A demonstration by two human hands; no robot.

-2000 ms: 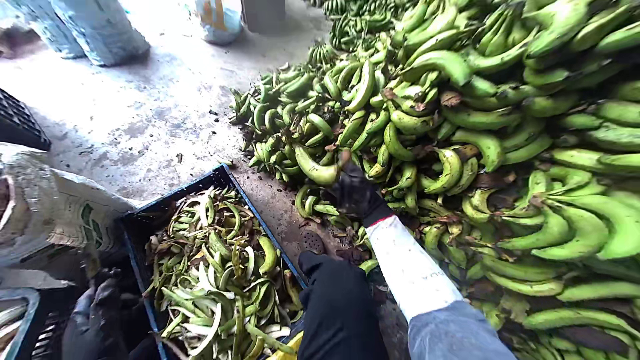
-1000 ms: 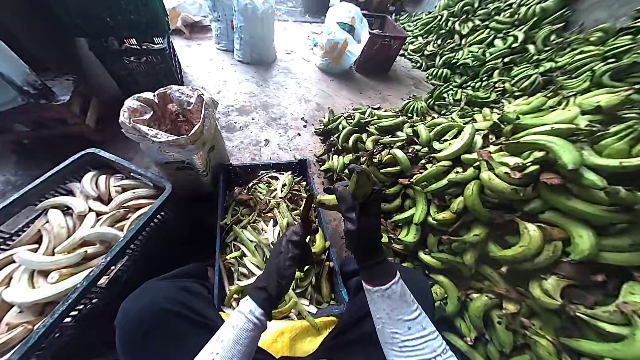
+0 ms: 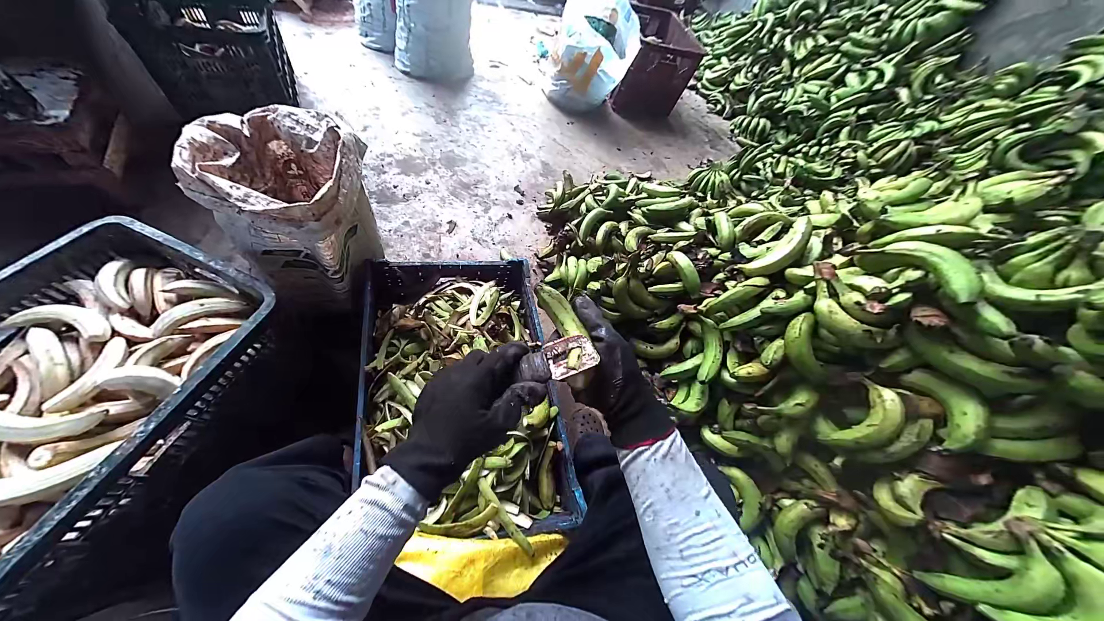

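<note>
Both of my hands wear black gloves. My right hand [image 3: 614, 375] grips a green plantain [image 3: 561, 312], which points up and away over the right edge of the peel crate. My left hand [image 3: 470, 405] is closed on the dark handle of a peeling tool [image 3: 573, 355], whose squarish metal head lies against the plantain. Green peels [image 3: 500, 479] fill the blue plastic crate [image 3: 571, 483] between my legs. To the right spreads a large heap of green plantains [image 3: 862, 319].
A black crate [image 3: 259, 297] of peeled plantains [image 3: 78, 371] stands at my left. Behind it is an open woven sack [image 3: 302, 224]. Farther back are a dark red crate [image 3: 668, 65], a white plastic bag [image 3: 595, 52] and filled sacks [image 3: 434, 39]. Yellow material [image 3: 483, 565] lies at my lap.
My right hand was reaching at the heap two seconds ago and is now over the peel crate's right edge with a plantain. The tool now meets the plantain. The view has swung left.
</note>
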